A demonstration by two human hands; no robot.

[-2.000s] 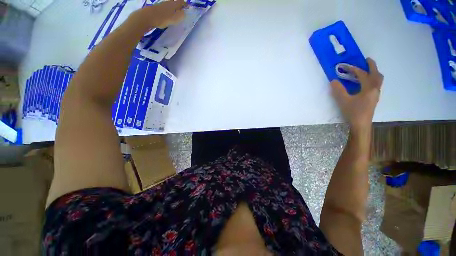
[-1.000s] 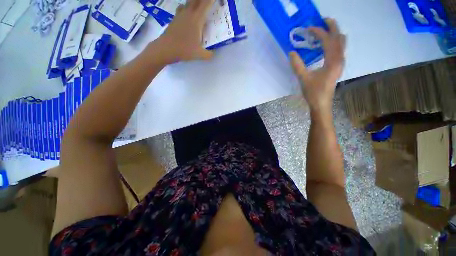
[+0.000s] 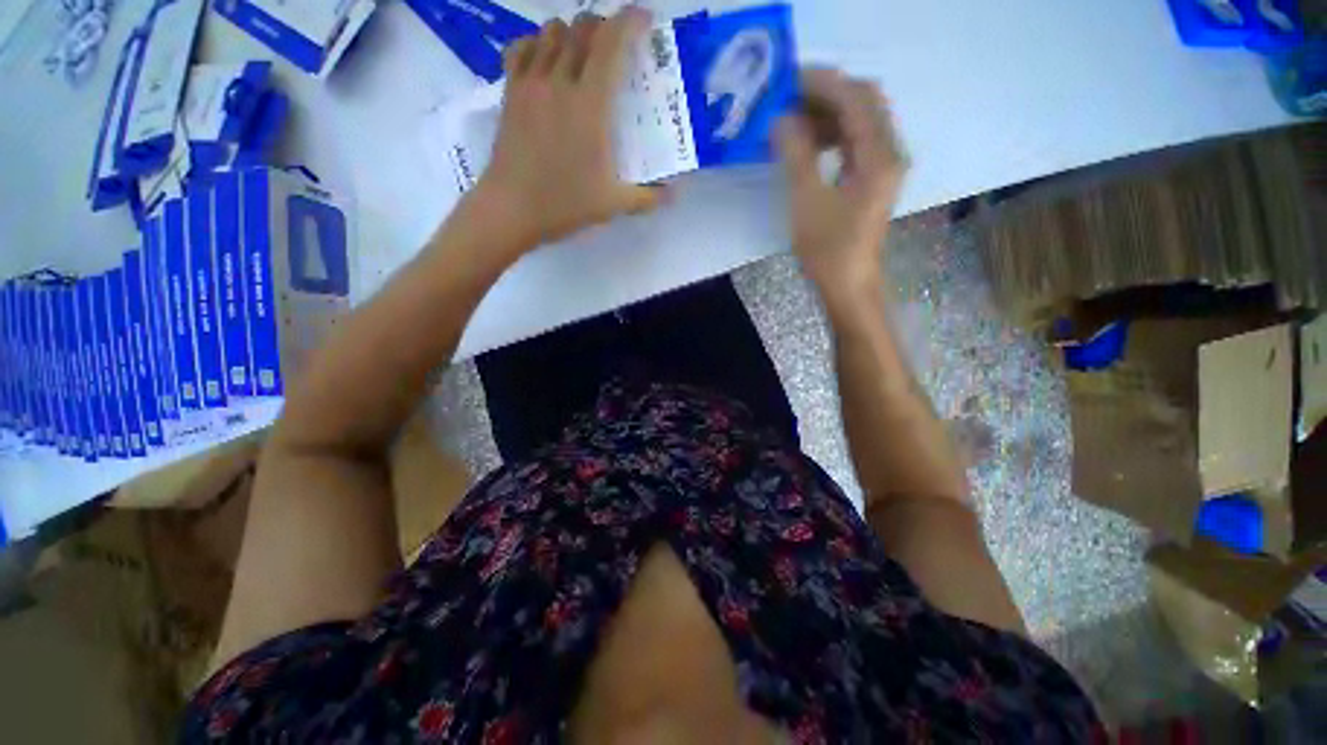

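Observation:
A white and blue retail box (image 3: pixel 662 117) lies on the white table in front of me, partly under my left hand. My left hand (image 3: pixel 560 131) holds it with fingers across the top and thumb at the near edge. A blue inner tray (image 3: pixel 742 88) with a white coiled cable sits partly inside the box's right end; its left part is hidden in the box. My right hand (image 3: pixel 844 168) is at the tray's right end, slightly blurred, with finger and thumb at its edge.
Finished boxes (image 3: pixel 182 313) stand upright in a row at left. Flat cartons (image 3: pixel 153 88) lie loose behind them, with whitish cables (image 3: pixel 76 41) at far left. Filled trays (image 3: pixel 1230 22) lie at upper right. Flattened cardboard (image 3: pixel 1150 226) and open brown cartons (image 3: pixel 1142 422) are below the table at right.
My right hand has brought the blue tray left to the box, and the tray is now partly inside it. My left hand has stayed on the box.

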